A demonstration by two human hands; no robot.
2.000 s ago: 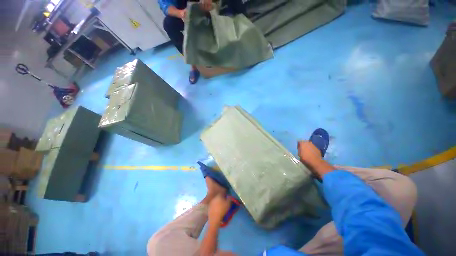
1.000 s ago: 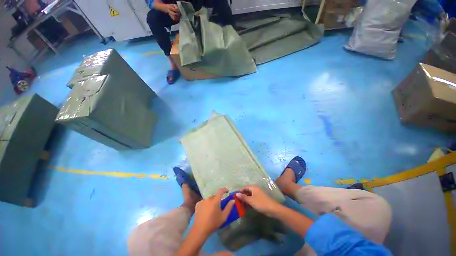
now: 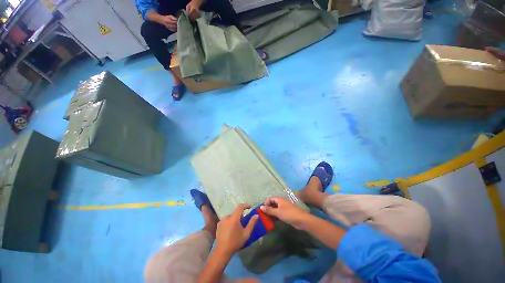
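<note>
A green wrapped parcel lies on the blue floor between my legs, its near end dark and loosely folded. My left hand holds a blue and red tape dispenser above the near part of the parcel. My right hand is at the dispenser's red edge, with thumb and finger pinched together there. Whether the right fingers hold a tape end is too small to tell.
Green wrapped bales stand at the left. A seated person holds a green woven sack over a brown carton at the back. Another brown carton with a hand on it is at the right. A grey sack stands behind.
My left hand has taken up the dispenser from the floor, and my right hand has left the parcel's side to meet it. The view has shifted, and a hand now shows on the right carton.
</note>
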